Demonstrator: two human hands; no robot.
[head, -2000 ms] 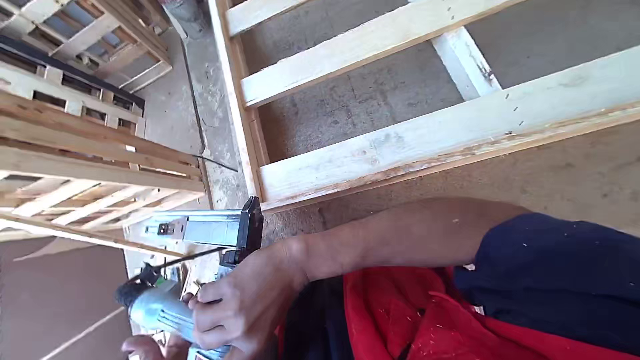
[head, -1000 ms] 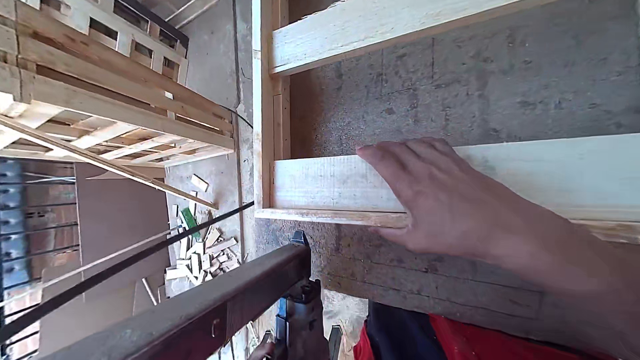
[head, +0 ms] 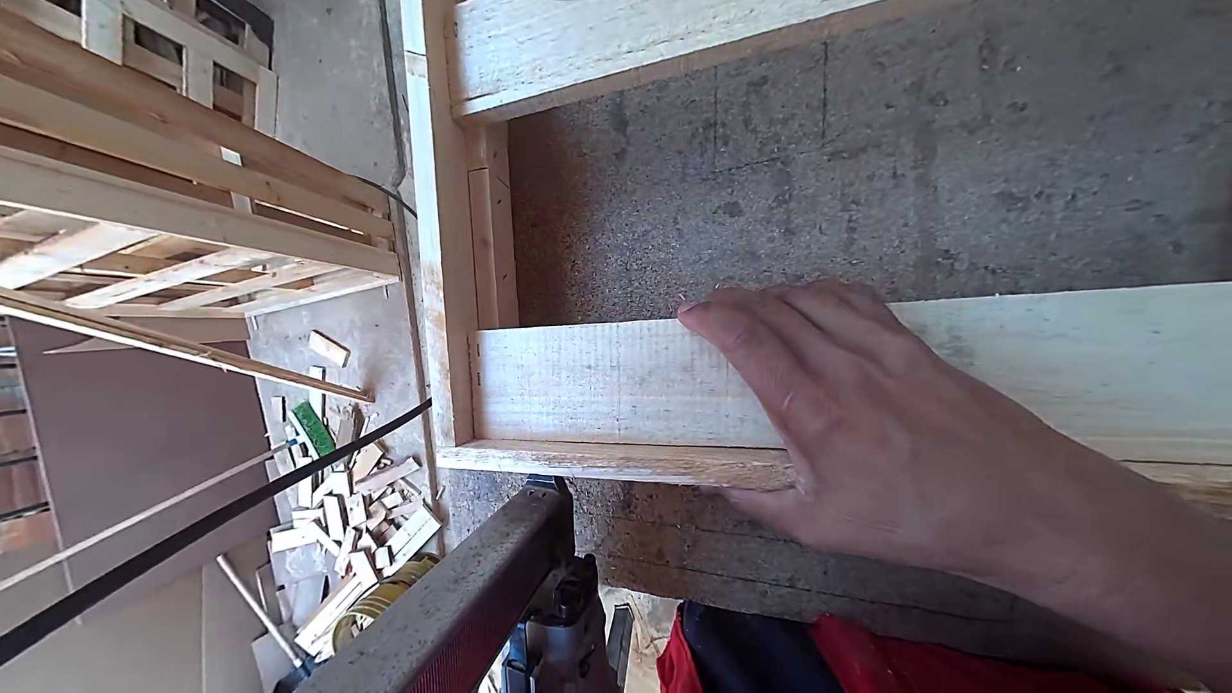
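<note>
My right hand [head: 866, 423] grips a pale wooden slat [head: 597, 385] near the frame's lower left corner, fingers over its upper edge and thumb below the lower rail. The slat lies along the lower rail [head: 616, 462] and meets the upright side rail [head: 448, 289] of the wooden frame. Below the corner, a nail gun [head: 568, 616] with a long metal magazine [head: 462, 597] has its tip at the lower rail's outer edge; contact cannot be told. My left hand is not visible.
The frame lies over a worn, stained board surface [head: 866, 192]. Slatted wooden frames [head: 192, 212] stand at the left. Wood offcuts [head: 356, 520] and a green piece [head: 313, 428] lie on the floor. A black hose or strap [head: 241, 525] crosses the lower left, near a yellowish roll [head: 385, 602].
Two seconds ago my right hand was at the nail gun, away from the frame; by one second ago it had moved onto the slat. The view has come closer to the corner.
</note>
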